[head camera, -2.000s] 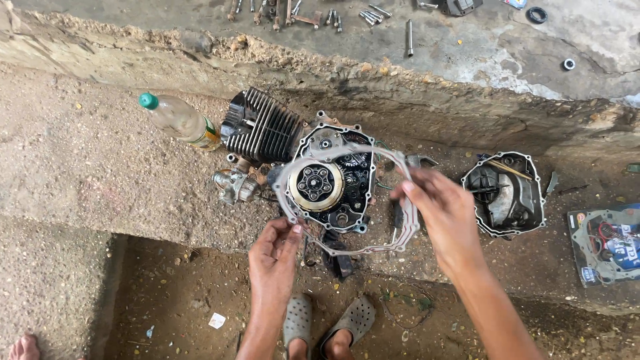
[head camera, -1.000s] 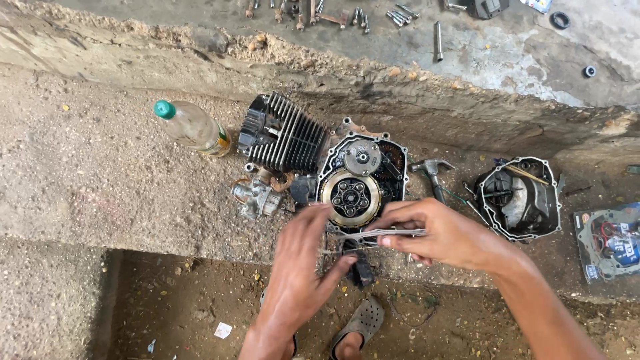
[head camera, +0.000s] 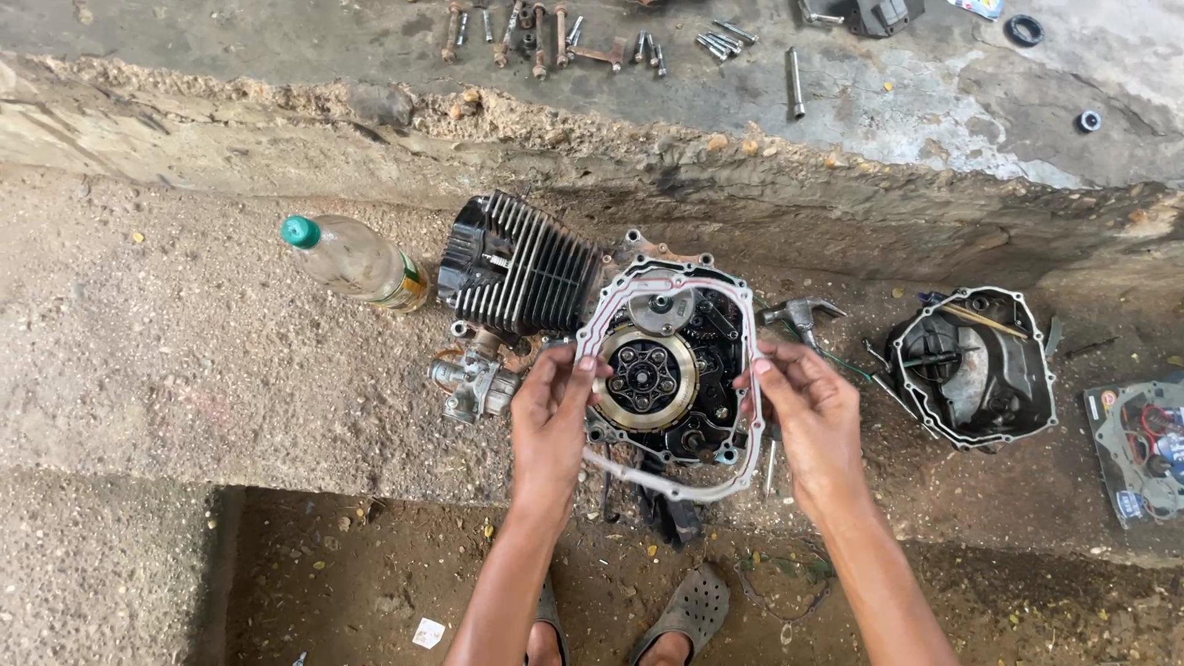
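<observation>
A thin grey crankcase cover gasket with a red line along it is stretched between my hands, above the open engine crankcase. My left hand pinches its left edge between thumb and fingers. On the opposite edge, my right hand grips it the same way. Through the gasket's opening show the round clutch assembly and a metal disc above it. The finned engine cylinder adjoins the crankcase on the left, with a carburetor below it.
A plastic bottle with a green cap lies at left. Right of the crankcase are a claw hammer, an engine side cover and a packaged gasket set. Bolts and a socket tool lie on the upper ledge.
The gasket, seen nearly edge-on one second ago, now faces the camera. My left hand has taken hold of its left side, and my hands are farther apart.
</observation>
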